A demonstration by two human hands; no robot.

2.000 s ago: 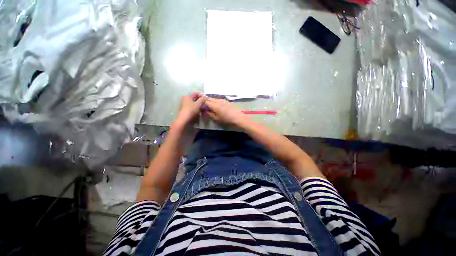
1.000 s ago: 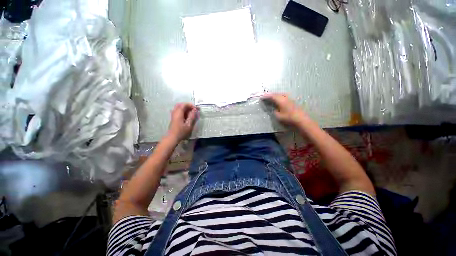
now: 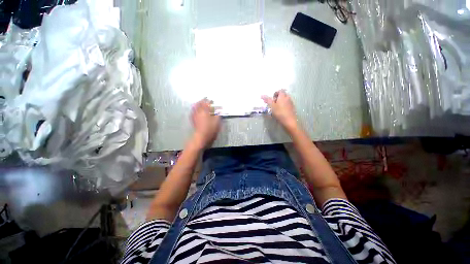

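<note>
A folded white garment in a clear polybag (image 3: 229, 67) lies flat on the table as an upright rectangle, very bright with glare. Its near edge is slightly crinkled and shows a thin dark line. My left hand (image 3: 206, 121) is at the bag's near left corner, slightly blurred. My right hand (image 3: 281, 107) is at the near right corner, with its fingers bent. Both hands touch or nearly touch the bag's edge. Whether the fingers pinch the film cannot be made out.
A large heap of loose white garments (image 3: 77, 98) covers the left side and hangs over the table edge. Film-covered packed garments (image 3: 397, 77) stand at the right. A black phone (image 3: 313, 30) lies at the far right of the pale table (image 3: 324, 98). Red strips (image 3: 376, 165) lie below the edge.
The pink-red strip on the table is gone from view. My hands first moved apart to the bag's near corners, then a little closer together. The bag's near edge lies straighter than one second ago.
</note>
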